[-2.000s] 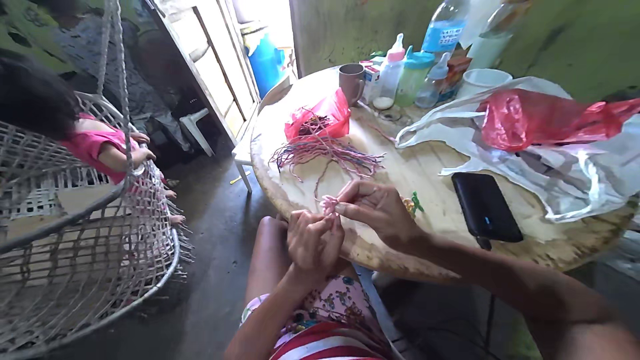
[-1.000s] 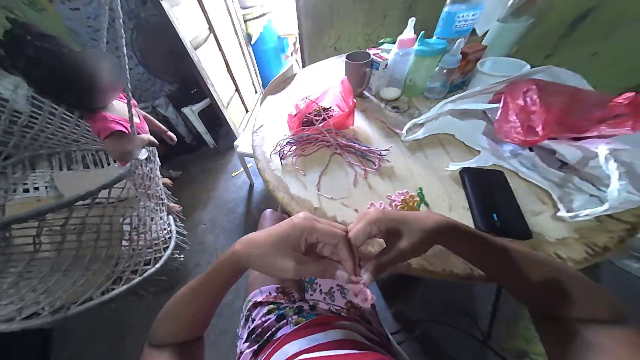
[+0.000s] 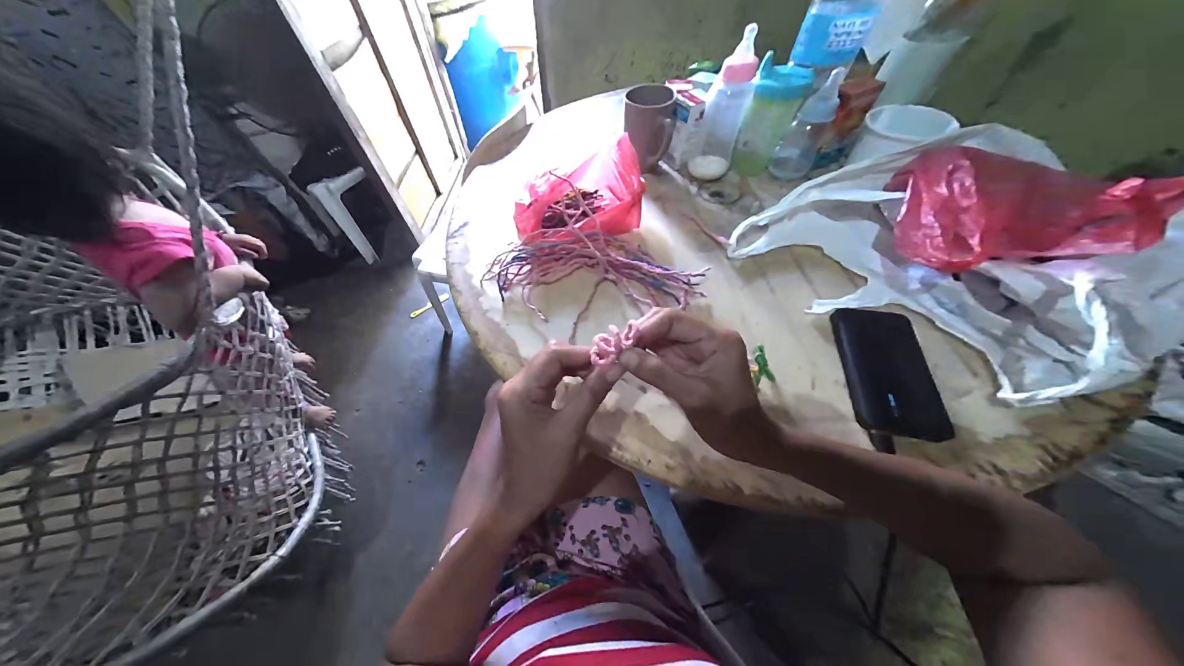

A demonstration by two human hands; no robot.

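Observation:
A small looped pink flower [image 3: 610, 345], which looks like fuzzy craft stems, is pinched between both hands at the near edge of the round table. My left hand [image 3: 548, 416] grips its left side with thumb and fingertips. My right hand [image 3: 692, 375] holds the right side the same way. Beyond the hands lies a loose bundle of pink and purple fuzzy stems [image 3: 601, 264], spilling from a red plastic bag [image 3: 624, 190]. A small green piece [image 3: 761, 365] shows just past my right hand, mostly hidden by it.
On the round wooden table [image 3: 786, 277] are a black power bank [image 3: 890, 375] with a cable, a white plastic bag [image 3: 832, 217], another red bag [image 3: 1017, 203], a mug [image 3: 649, 125] and baby bottles [image 3: 726, 106]. A child [image 3: 166, 245] sits in a hanging net chair [image 3: 139, 481] at the left.
Both hands have risen from above the lap to the table's near edge, with the pink flower between them. The yellow and pink piece beside the green one is now hidden behind my right hand.

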